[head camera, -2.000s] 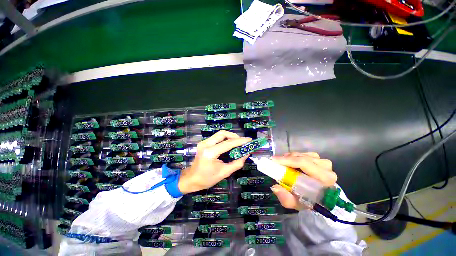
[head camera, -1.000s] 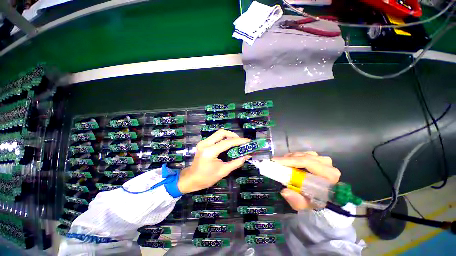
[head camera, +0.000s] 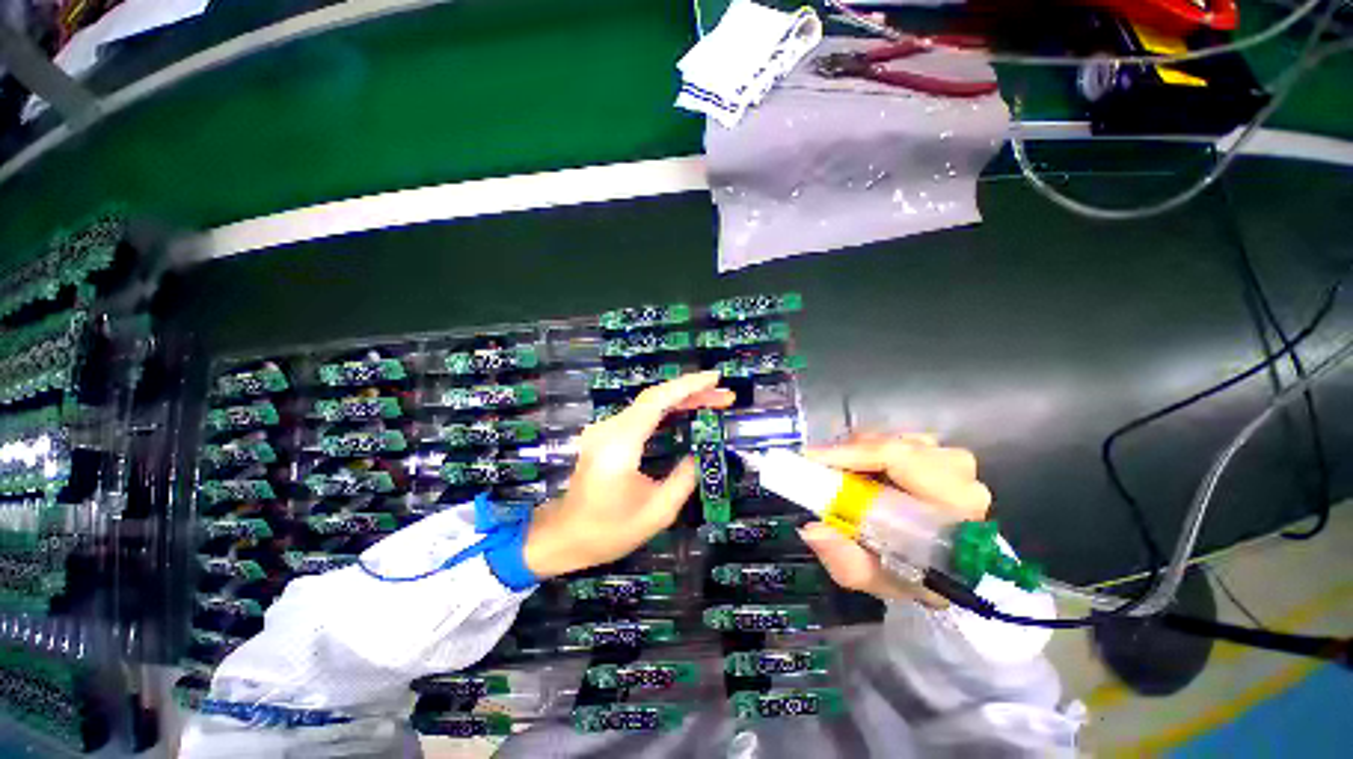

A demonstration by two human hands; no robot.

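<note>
My left hand (head camera: 616,482), with a blue strap (head camera: 508,543) at the wrist, holds a narrow green circuit board (head camera: 712,467) between thumb and fingers above the tray. The board stands nearly upright in the picture, its long side running away from me. My right hand (head camera: 902,504) grips a translucent white syringe (head camera: 876,519) with a yellow band and a green cap. Its pale tip (head camera: 754,457) points at the board's right side; whether they touch I cannot tell. Rows of like boards (head camera: 623,635) lie in a clear blister tray (head camera: 557,344) beneath.
More filled trays (head camera: 60,445) are stacked at the left. A grey sheet (head camera: 846,171) at the far edge bears red-handled pliers (head camera: 913,67) and a folded white cloth (head camera: 746,60). A clear hose (head camera: 1209,519) and black cables (head camera: 1116,445) loop at the right.
The held board has turned from nearly level to nearly upright in the picture. My left fingers have spread wider around it. The syringe has shifted slightly left from one second ago.
</note>
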